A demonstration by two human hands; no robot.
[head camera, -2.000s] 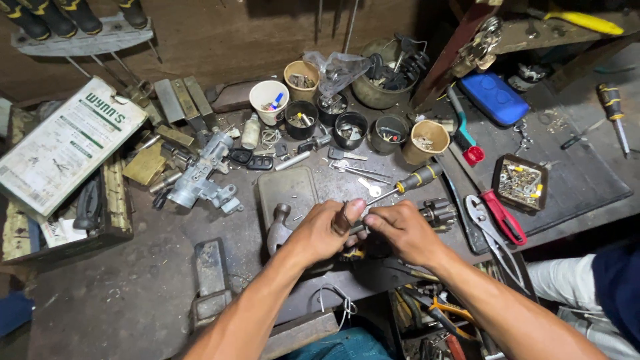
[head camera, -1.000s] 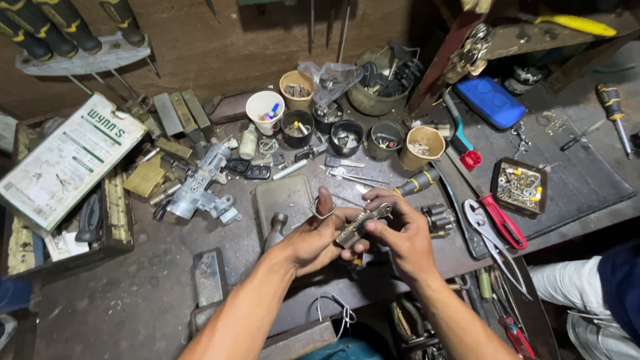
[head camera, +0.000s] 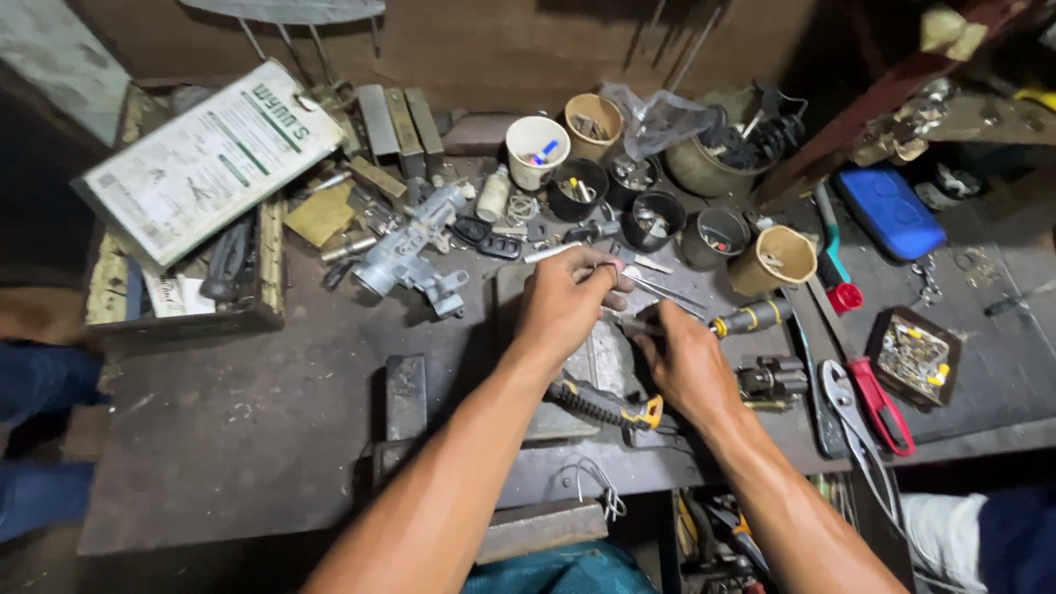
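Note:
My left hand (head camera: 569,301) is over a flat grey metal plate (head camera: 544,417), fingers curled. Its fingertips meet the end of thin metal tweezers (head camera: 668,293); whether they grip them I cannot tell. Close by on the right, my right hand (head camera: 689,359) pinches a small grey metal part (head camera: 629,324), mostly hidden by the fingers. Below the hands lies a hammer with a black and yellow handle (head camera: 606,404). A screwdriver (head camera: 752,318) lies just beyond my right hand, and a dark cylindrical metal part (head camera: 774,378) is to its right.
Behind the hands stand paper cups (head camera: 538,153) and black cups (head camera: 652,221) of small parts. Left are a cast metal lock housing (head camera: 412,247), car key fobs (head camera: 497,245) and a box of tools (head camera: 272,289). Right are slip-joint pliers (head camera: 854,412) and a parts tray (head camera: 916,355).
My hands, together around a metal part one second ago, are now apart. My left hand has moved forward to the tweezers. The hammer handle now shows below the hands. The view has shifted.

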